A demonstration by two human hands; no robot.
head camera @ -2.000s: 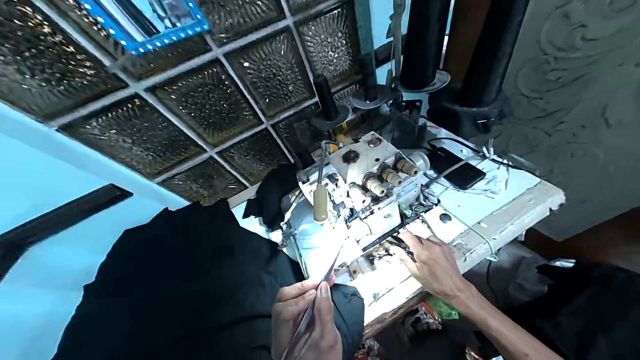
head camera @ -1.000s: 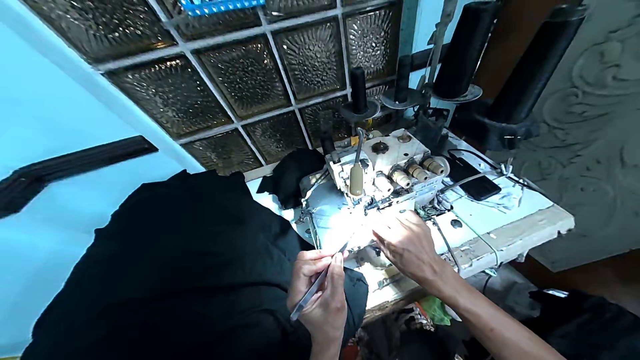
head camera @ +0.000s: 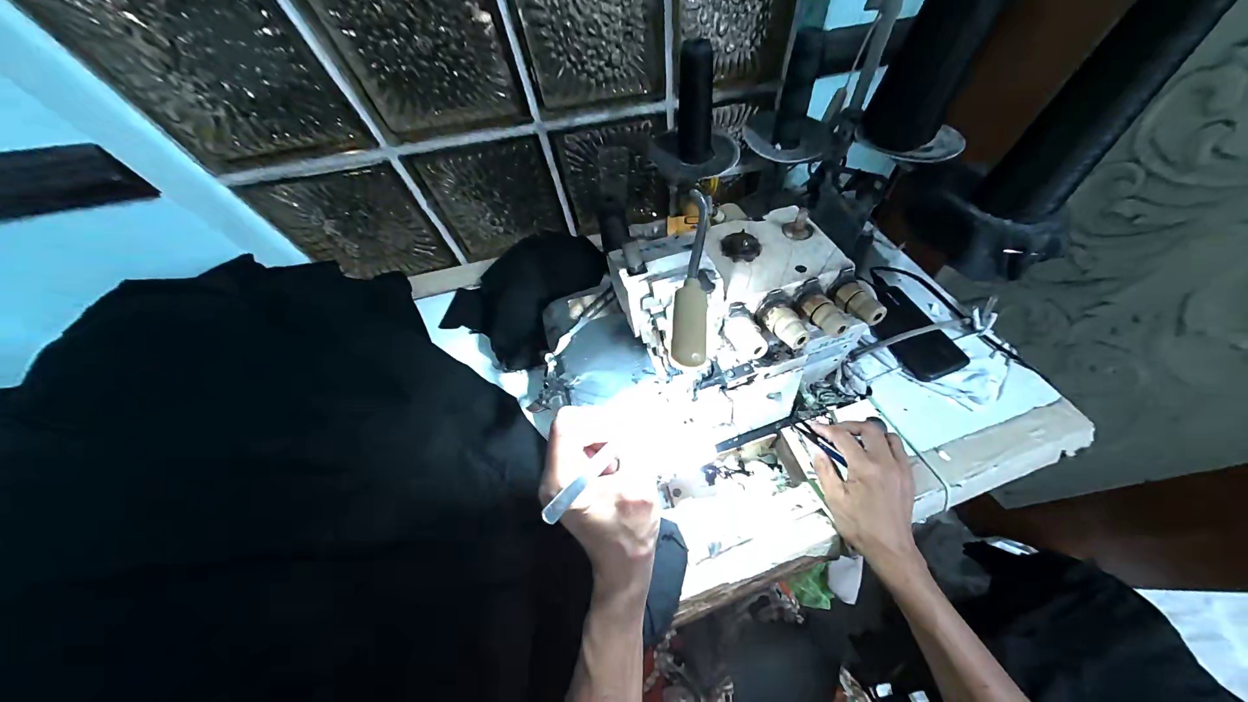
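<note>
An overlock sewing machine (head camera: 770, 263) with several tension knobs stands on a worn table, a bright lamp glare washing out its needle area. My left hand (head camera: 609, 487) is at the front left of the machine, its fingers closed around metal tweezers (head camera: 577, 492); their tips are lost in the glare. At the machine's lower right, my right hand (head camera: 868, 478) has its fingers on or around a slim dark tool (head camera: 824, 444), possibly a second pair of tweezers, by the opened front cover. Black fabric (head camera: 292, 468) lies heaped left of my left hand.
Large cones of black thread (head camera: 931, 68) stand behind the machine. A black smartphone (head camera: 916, 336) lies on the table (head camera: 1014, 429) at the right. A smaller bunch of black cloth (head camera: 541, 283) sits behind left, below a textured glass-block window (head camera: 468, 78). More dark cloth (head camera: 1092, 624) is at lower right.
My right hand has moved from near the needle area to the machine's lower right. My left hand with the tweezers has moved up against the needle area. The view has shifted closer.
</note>
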